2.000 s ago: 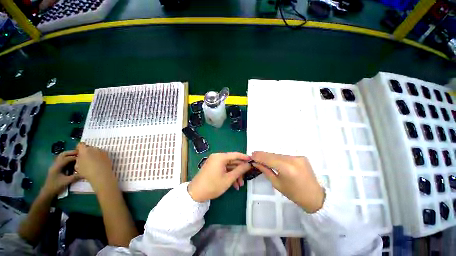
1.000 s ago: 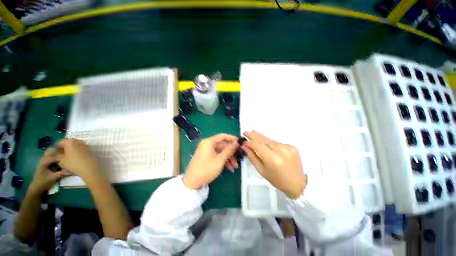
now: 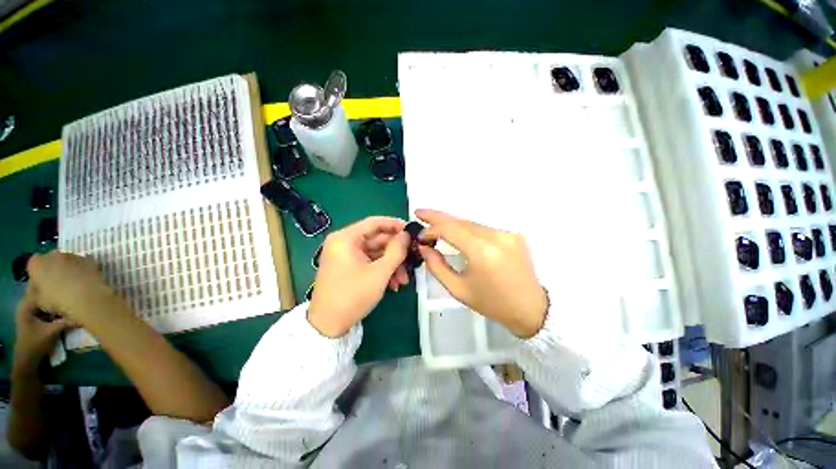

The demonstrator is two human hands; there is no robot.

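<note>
A small black housing (image 3: 415,233) is held up between my two hands, over the left edge of the foam tray (image 3: 495,137). My left hand (image 3: 359,272) grips it with bent fingers from the left. My right hand (image 3: 488,268) touches it from the right with thumb and forefinger; the fingertips hide most of it. Whether a smaller part is pinched there I cannot tell. Two black housings (image 3: 565,80) sit in the tray's top row. The sheet of small parts (image 3: 174,197) lies to the left on a brown board (image 3: 277,240).
A white pump bottle (image 3: 325,142) with its lid flipped up stands between sheet and tray. Loose black housings (image 3: 295,205) lie around it. A thicker foam stack (image 3: 683,183) with many housings is at the right. Another person's hands (image 3: 71,286) work at the sheet's lower left.
The view has tilted down and moved closer, so the bench objects appear higher and further left. My hands still hold the housing together. The other person's hands remain at the sheet's lower left.
</note>
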